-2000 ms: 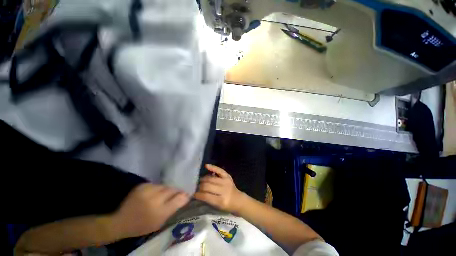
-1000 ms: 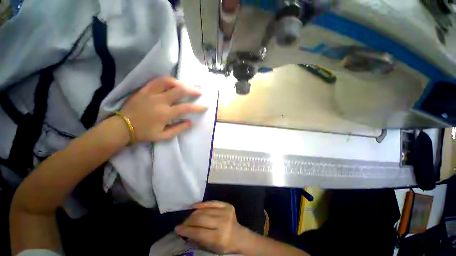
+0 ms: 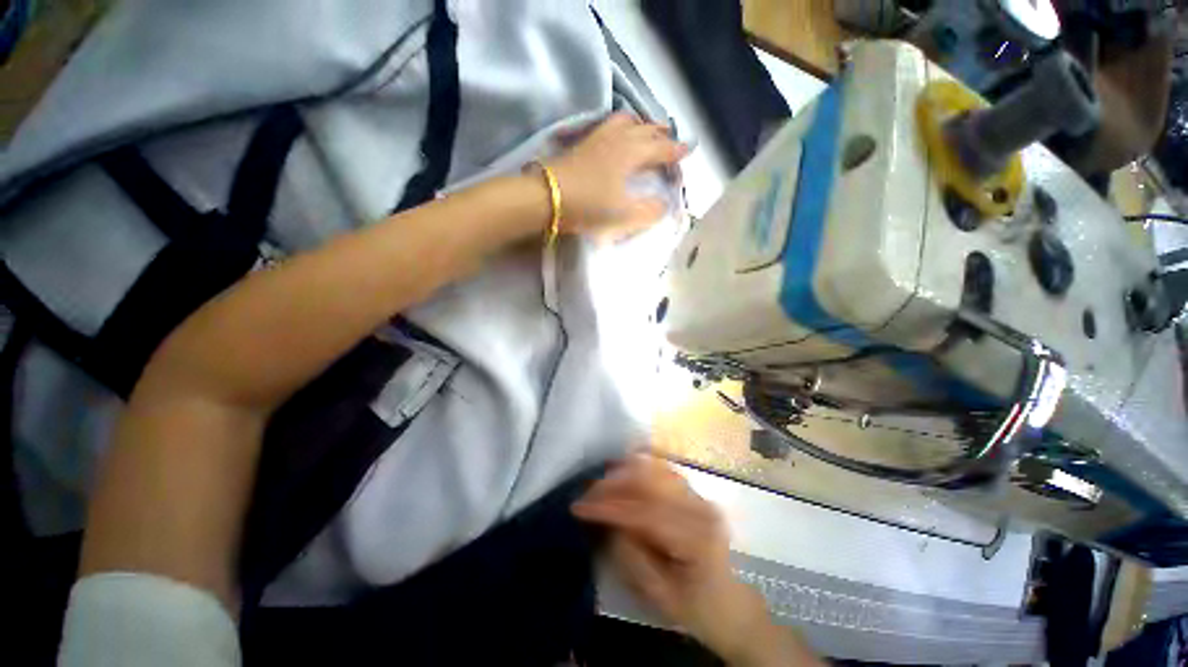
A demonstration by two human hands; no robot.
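The light grey garment (image 3: 450,502) with black strips is heaped left of the white sewing machine (image 3: 782,248) and runs to its brightly lit needle area. My left hand (image 3: 612,176), with a gold bracelet, lies on the garment beside the machine head, fingers on the cloth at its far edge; whether it grips is unclear. My right hand (image 3: 664,528) is blurred at the near right edge of the garment, beside dark cloth (image 3: 528,586), its fingers bent at the edge; the fingertips are unclear. The needle and presser foot are lost in the glare.
A white table with a printed measuring scale (image 3: 834,610) runs along the near side of the machine. A yellow disc and dark knob (image 3: 1029,117) stand on the machine head. Black cloth (image 3: 717,78) lies behind the head. A dark object (image 3: 1066,586) sits at the table's right end.
The view has shifted and shows more of the machine's top. My left hand has moved away from me along the garment, near the head. My right hand has moved up beside the table edge.
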